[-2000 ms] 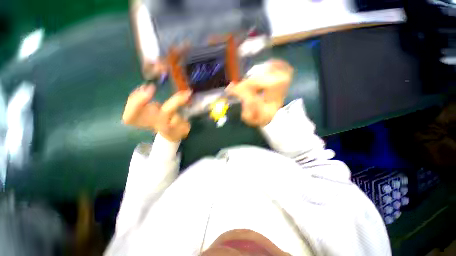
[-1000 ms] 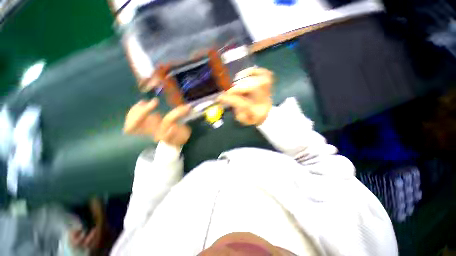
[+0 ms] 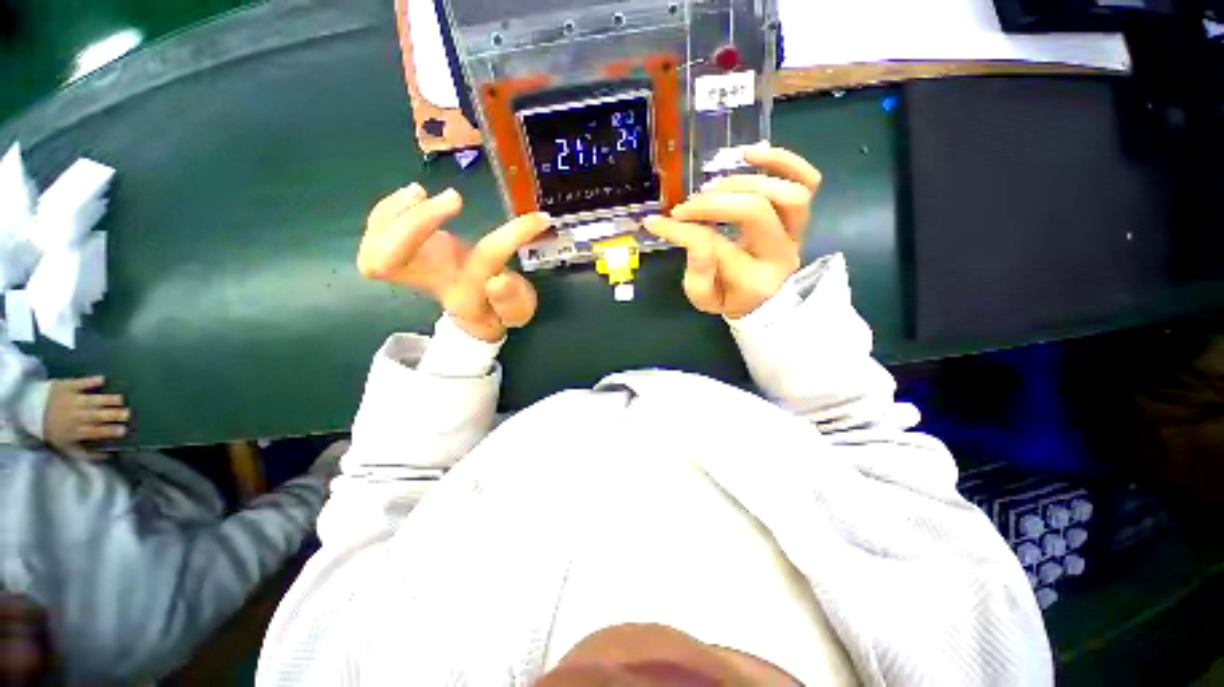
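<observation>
The black thermostat sits in the orange locating frame of the clear test fixture. Its display is lit with blue-white digits, and a row of tiny marks runs along its lower edge. My left hand has its index fingertip at the frame's lower left corner, the other fingers apart. My right hand has its index fingertip at the lower right corner, the other fingers curled. Neither hand holds anything. A yellow connector with a white tip sticks out of the fixture's front edge between my hands.
The fixture stands on a dark green bench mat. A black mat lies right, a white-topped board behind. White pieces lie at the far left. Another person's hand and grey sleeves are at lower left.
The view has shifted and sharpened, and the display's digits are now readable. The other person's hand and sleeves show more clearly at left. My fingertips remain near the thermostat's lower corners.
</observation>
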